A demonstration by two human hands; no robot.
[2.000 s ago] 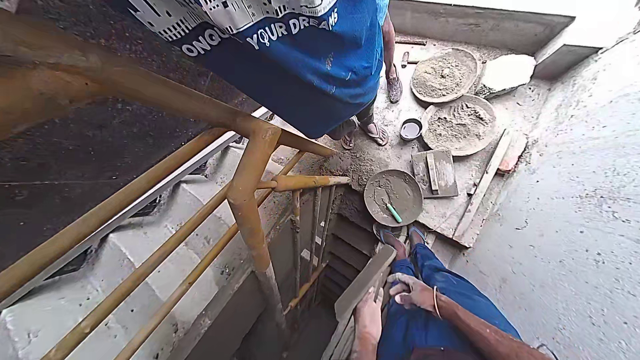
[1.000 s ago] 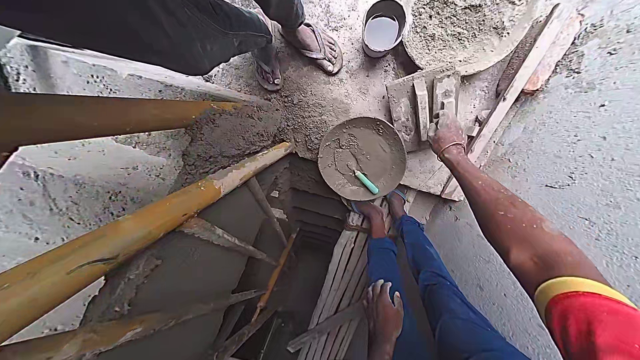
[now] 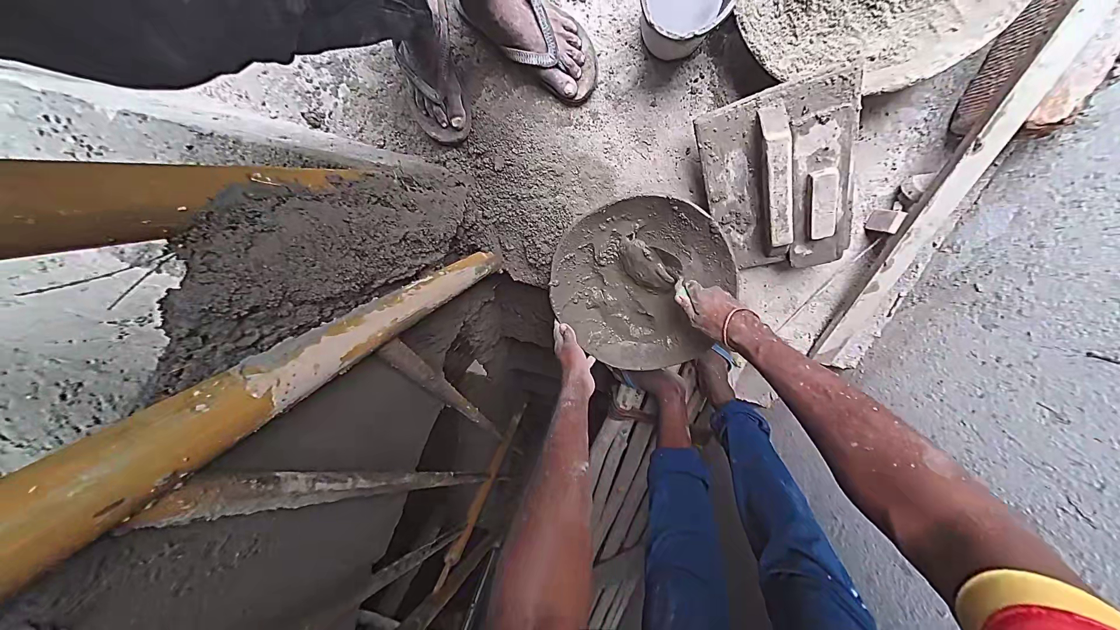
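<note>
A round pan of wet mortar [image 3: 604, 306] sits in front of my feet at the top of the wooden planks. My left hand [image 3: 573, 354] grips its near left rim. In my right hand [image 3: 707, 308] is the handle of a trowel [image 3: 649, 264], whose blade lies in the mortar with a lump on it. Beyond the pan, a mortar-caked board [image 3: 731, 166] carries a wooden float [image 3: 777, 175] and a smaller float with a block handle [image 3: 822, 203].
A person in sandals [image 3: 547, 52] stands at the top. Near them are a bucket of liquid [image 3: 674, 26] and a pan of dry mix [image 3: 857, 35]. Yellow railing pipes [image 3: 262, 385] cross the left, above a dark stair opening [image 3: 516, 376]. A long wooden straightedge [image 3: 962, 179] lies right.
My right hand has moved from the floats to the pan and taken hold of the trowel. My left hand has moved up from the planks to the pan's rim. The view has moved closer.
</note>
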